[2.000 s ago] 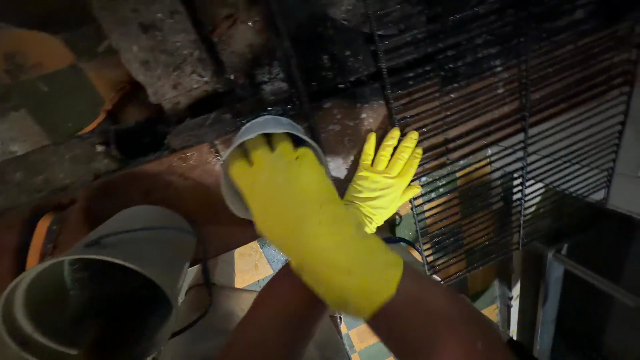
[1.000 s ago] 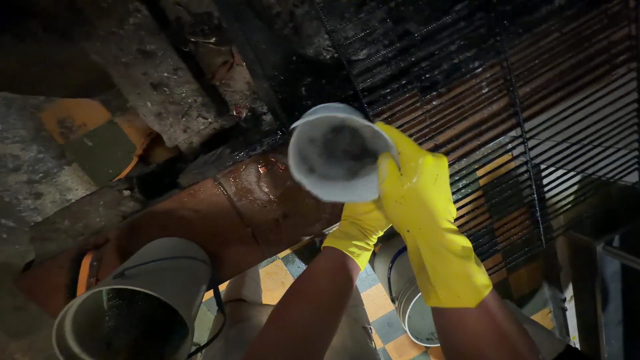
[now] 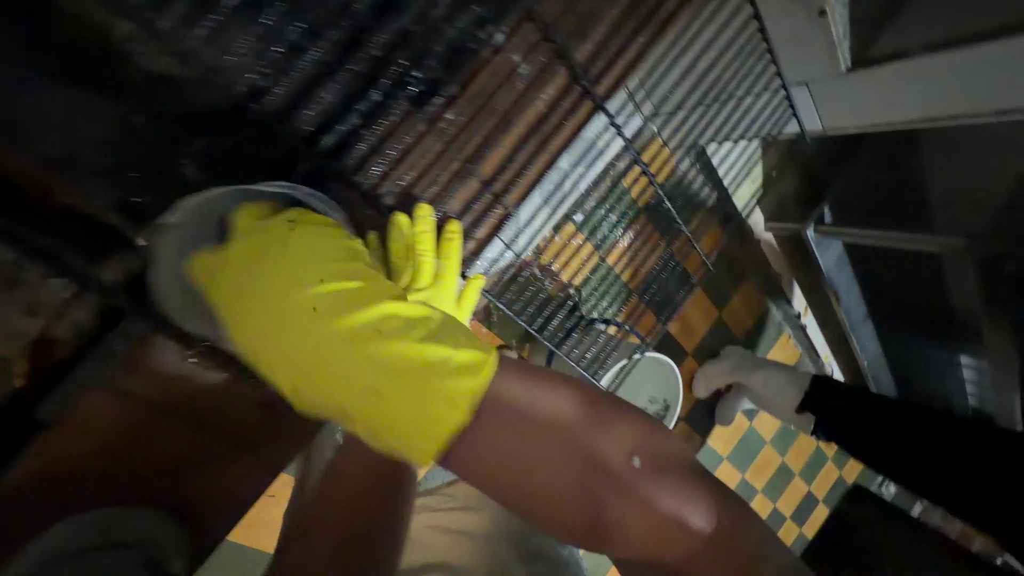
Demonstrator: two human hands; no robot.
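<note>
My right hand (image 3: 336, 320), in a yellow rubber glove, grips a grey plastic container (image 3: 180, 264) at the left. Blur and the glove hide much of the container and whatever is in it. The right forearm crosses over the left one. Just beyond the right glove, my left hand (image 3: 432, 264), also in a yellow glove, has its fingers spread, with nothing seen in it. It is close to a dark metal wire grate (image 3: 608, 120) that glistens with wet spots; whether it touches the grate I cannot tell.
Another person's light-coloured hand (image 3: 752, 384), with a black sleeve, is near a white bucket (image 3: 640, 388) below the grate's edge. The floor has orange and green checkered tiles (image 3: 776, 464). Metal framing (image 3: 920, 88) stands at the right. A blurred rounded rim shows at the lower left.
The view has shifted towards the grate. My right hand and the container have moved left across my left arm. The container's mouth no longer faces me. Another person's hand has come into view.
</note>
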